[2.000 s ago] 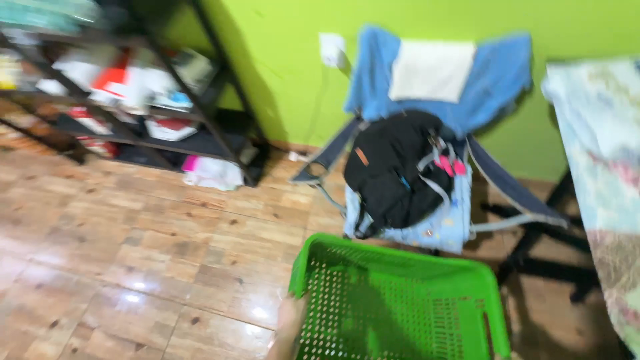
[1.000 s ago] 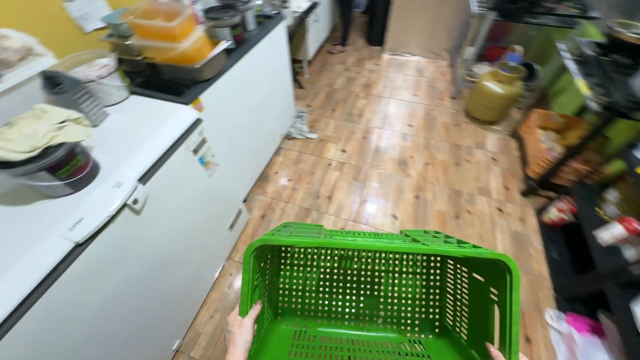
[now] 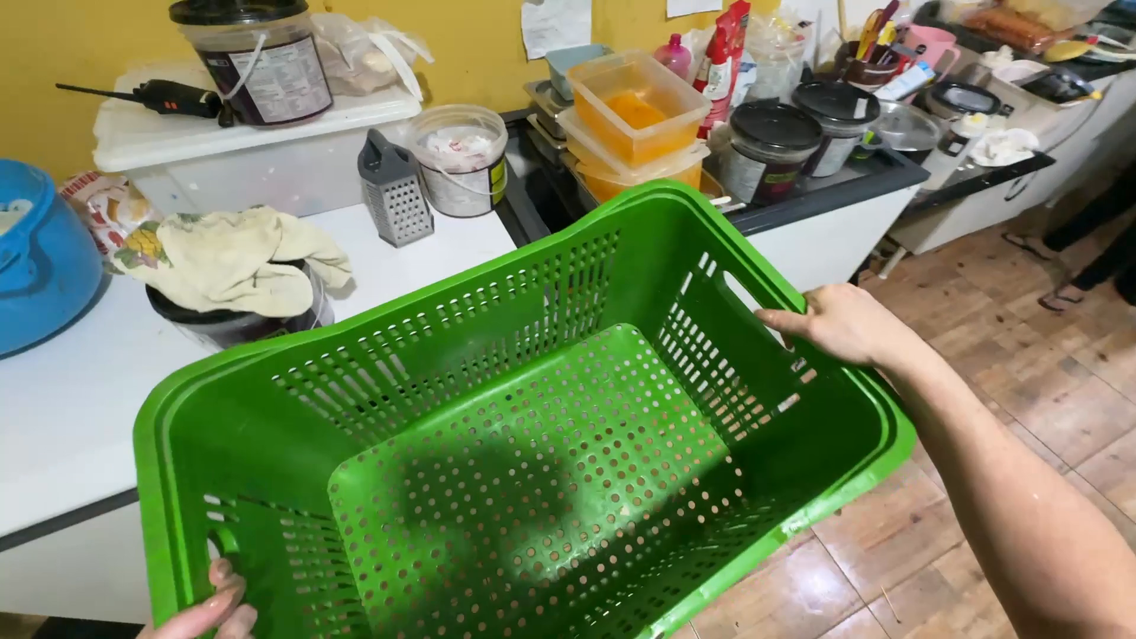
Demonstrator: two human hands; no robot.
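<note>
An empty green plastic crate with perforated walls and floor fills the middle of the view, tilted so its inside faces me. My right hand grips its far right end at the handle slot, fingers through the opening. At the near left end, my left hand holds the other handle slot and is partly cut off by the frame's lower edge. The crate's long far side is against or just in front of the white counter-like top; whether they touch I cannot tell.
Behind the crate stand a cloth-covered bucket, a grey box grater, an open white tub, stacked containers of orange contents and black-lidded buckets. A blue tub is at left. A person's sandalled feet show at right on the tiled floor.
The view has swung from the chair and shelf, past the aisle, to the white top and its containers. The crate has come along in both hands and now appears tilted.
</note>
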